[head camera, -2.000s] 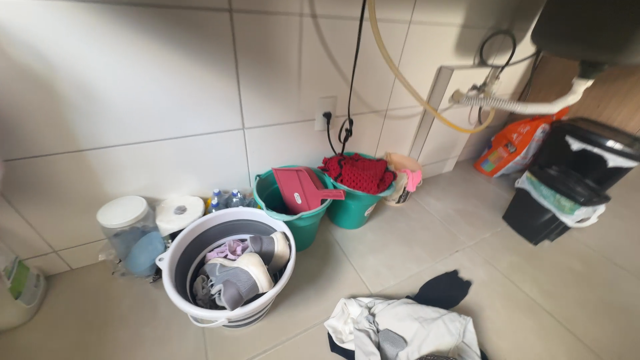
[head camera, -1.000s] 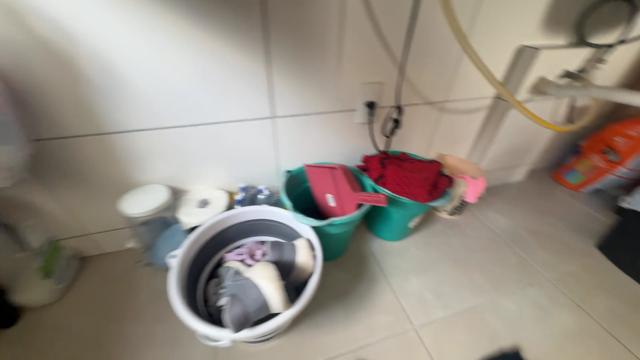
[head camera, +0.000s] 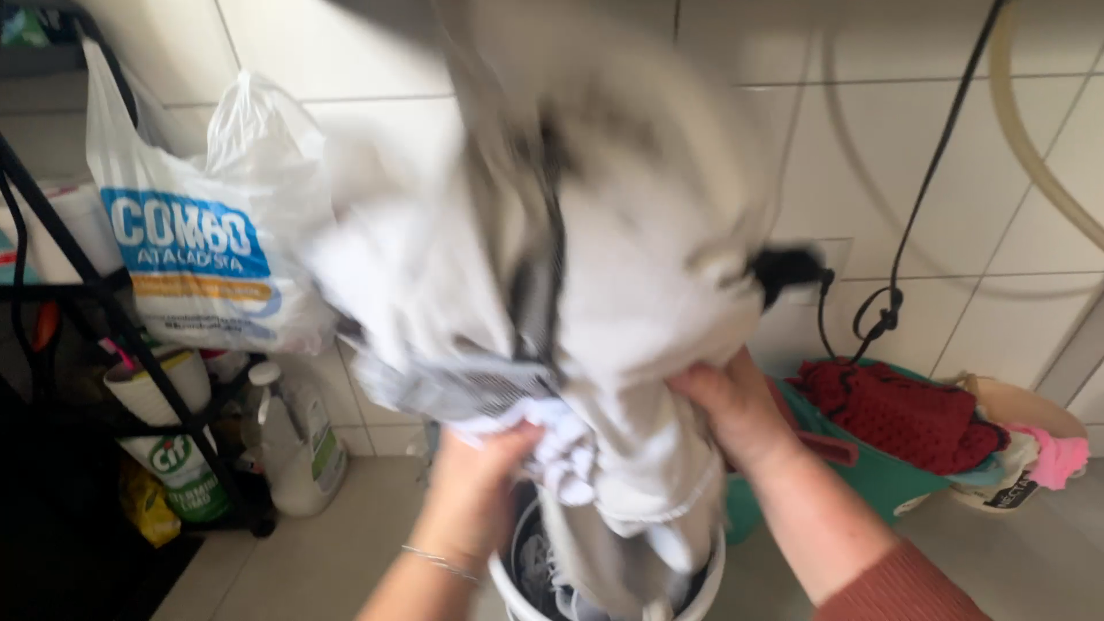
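Note:
A blurred bundle of white, grey and black cloth (head camera: 621, 345) fills the middle of the view. My left hand (head camera: 492, 466) grips its lower left side, at a crumpled white piece. On the right side my right hand (head camera: 733, 405) is closed on the off-white cloth. Part of the bundle hangs down into a round bucket with a white rim (head camera: 711, 582), where other dark and grey items lie. The fingertips of both hands are partly hidden by the cloth.
A green bucket (head camera: 871, 487) with a dark red knitted cloth (head camera: 897, 414) stands at right, beside a tub with a pink cloth (head camera: 1056, 457). At left are a black shelf rack (head camera: 155, 371), a hanging white plastic bag (head camera: 216, 224) and a white jug (head camera: 302, 457). A black cord (head camera: 931, 181) hangs along the tiled wall.
Both hands have come into view with the cloth bundle, now above the white-rimmed bucket. Two seconds ago a similar white and dark pile lay on the floor. The view has shifted left.

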